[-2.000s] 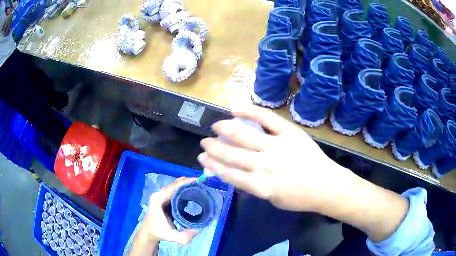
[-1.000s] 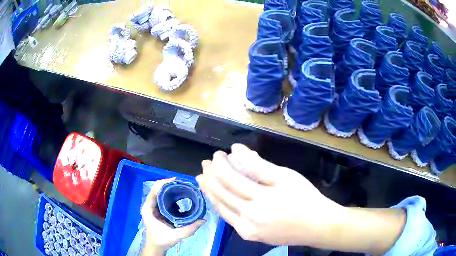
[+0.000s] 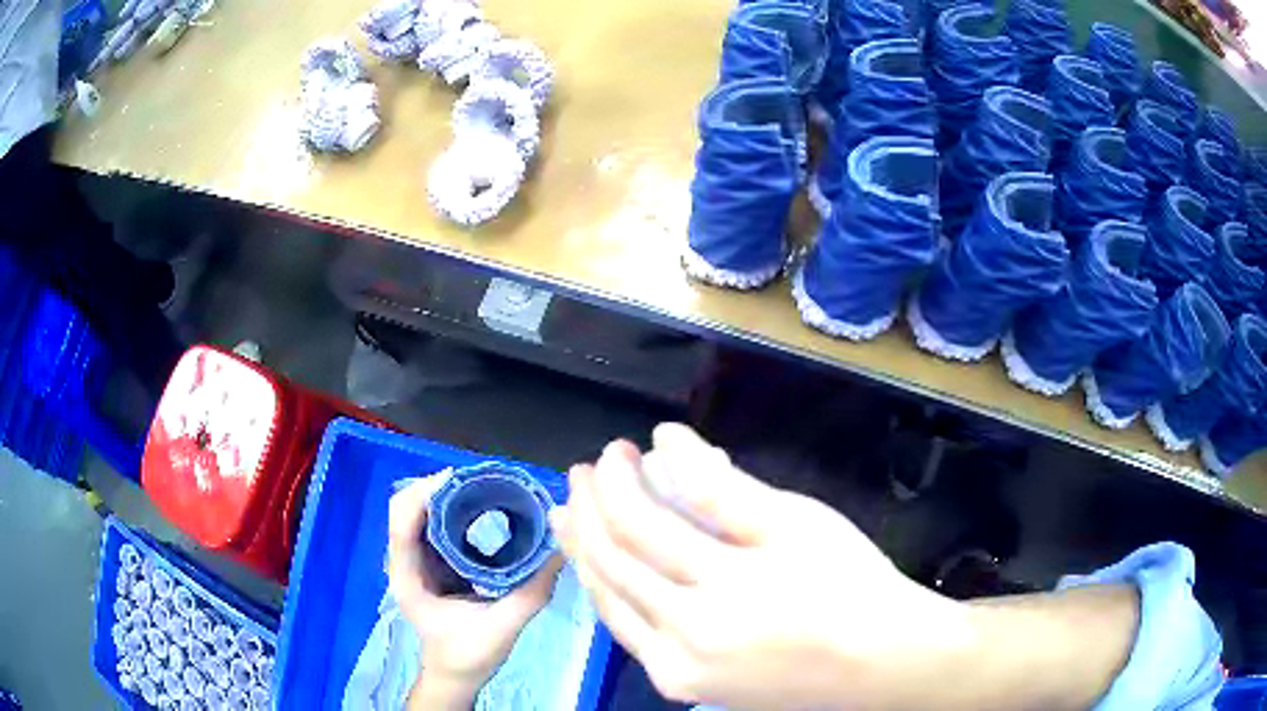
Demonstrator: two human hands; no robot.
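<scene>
A dark blue hollow tube (image 3: pixel 442 539) is upright over the blue tray, its open mouth facing me, with a pale patch visible inside. My left hand (image 3: pixel 479 632) is wrapped around its side. My right hand (image 3: pixel 757 570) is just right of the tube's mouth, fingers curled around a small whitish bottle, mostly hidden; its tip cannot be made out. Pale bumpy rings (image 3: pixel 479 181) lie in a curved row on the tan bench. Finished blue tubes with pale bottom bands (image 3: pixel 868 257) stand in rows at the bench's right.
The blue tray (image 3: pixel 309 583) holds a wrinkled whitish sheet (image 3: pixel 549 653) below my left hand. A smaller blue crate of pale rings (image 3: pixel 181 632) is at lower left, near a red stool (image 3: pixel 209 445). The bench's front edge (image 3: pixel 611 302) runs across the view above my hands.
The tube and my left hand have moved slightly left and up. My right hand is lower than two seconds ago, and the greenish bottle tip seen then no longer shows. The view has shifted a little.
</scene>
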